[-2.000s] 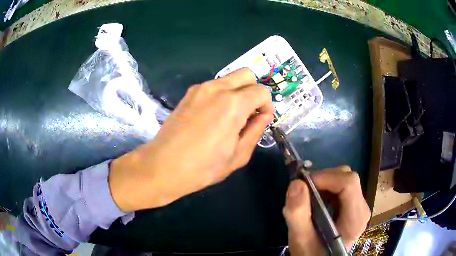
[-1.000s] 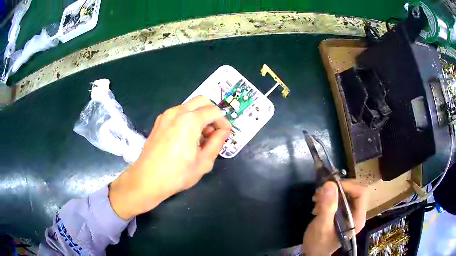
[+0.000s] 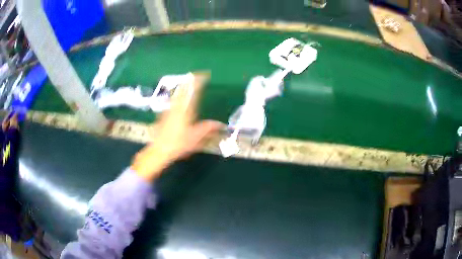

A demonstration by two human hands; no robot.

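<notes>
My left hand (image 3: pixel 182 124) is bare and blurred, stretched over the cream rail to the conveyor. Its thumb is apart from the fingers. The fingertips overlap the right side of a white socket housing (image 3: pixel 163 90); contact cannot be told. That housing's bagged cord (image 3: pixel 121 97) runs left along the belt. A second open housing (image 3: pixel 306 56) lies further right on the belt. Its bagged cord (image 3: pixel 252 109) runs down to a white plug (image 3: pixel 229 147) on the rail. My right hand is out of the picture.
The green conveyor (image 3: pixel 364 96) lies beyond the cream rail (image 3: pixel 314 156). A pale post (image 3: pixel 63 71) rises at the left. The brown tray (image 3: pixel 392 195) and black unit are at the lower right. Part of a person in dark clothing (image 3: pixel 9 187) shows at the left edge.
The view has swung up to the conveyor. My left hand has left the housing on the bench and now reaches over the belt. My right hand and the soldering iron are out of view.
</notes>
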